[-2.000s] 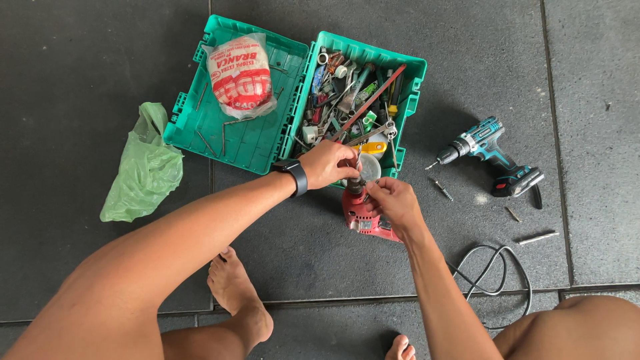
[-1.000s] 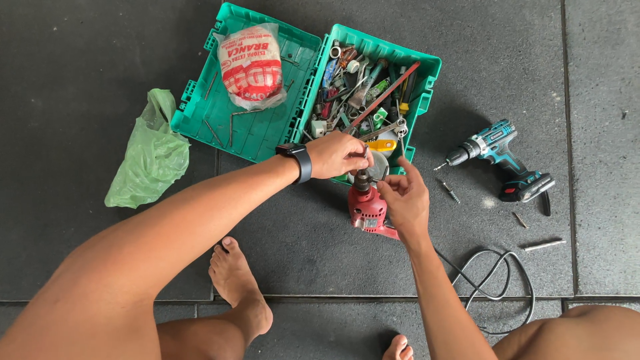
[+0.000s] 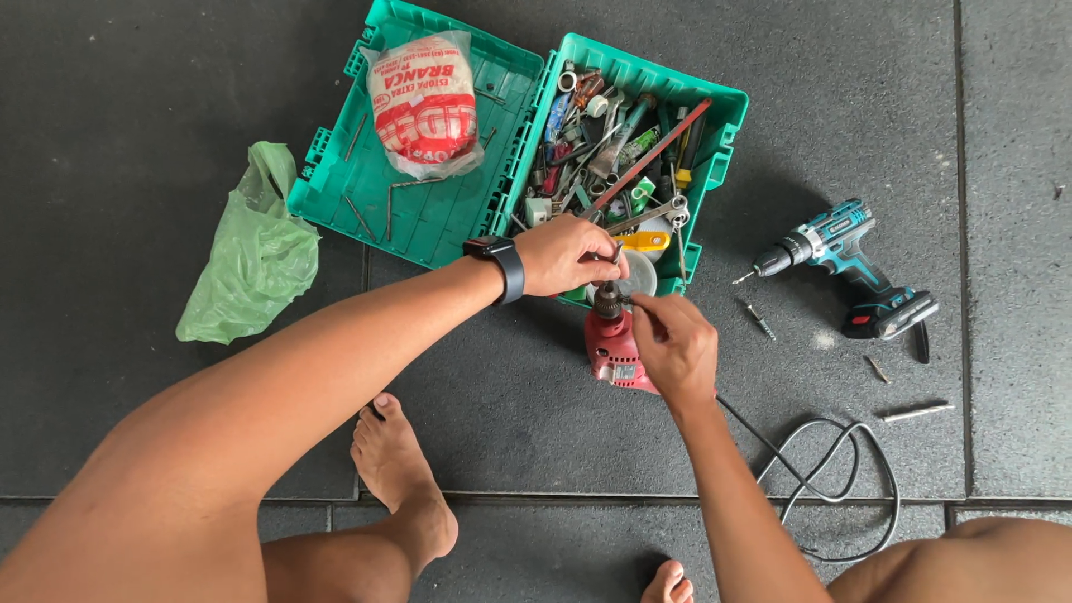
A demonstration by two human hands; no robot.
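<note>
A red corded drill (image 3: 618, 347) stands with its keyed chuck (image 3: 609, 299) pointing up, away from me, just below the toolbox. My left hand (image 3: 569, 255), with a dark watch on the wrist, pinches a drill bit (image 3: 618, 253) above the chuck. At the chuck's right side, my right hand (image 3: 677, 339) grips a small dark piece that looks like a chuck key (image 3: 626, 299); the fingers hide most of it. Behind both hands lies the open green toolbox (image 3: 729, 117), its right half full of hand tools.
A plastic-wrapped bundle (image 3: 427, 105) and several drill bits lie in the toolbox lid (image 3: 452, 209). At left is a green plastic bag (image 3: 251, 251). To the right are a teal cordless drill (image 3: 837, 243), loose bits (image 3: 917, 412) and a looped black cord (image 3: 896, 494). My feet are below.
My right hand has gone from reaching at the chuck with raised fingers to a closed grip beside it. My left hand stays at the bit above the chuck.
</note>
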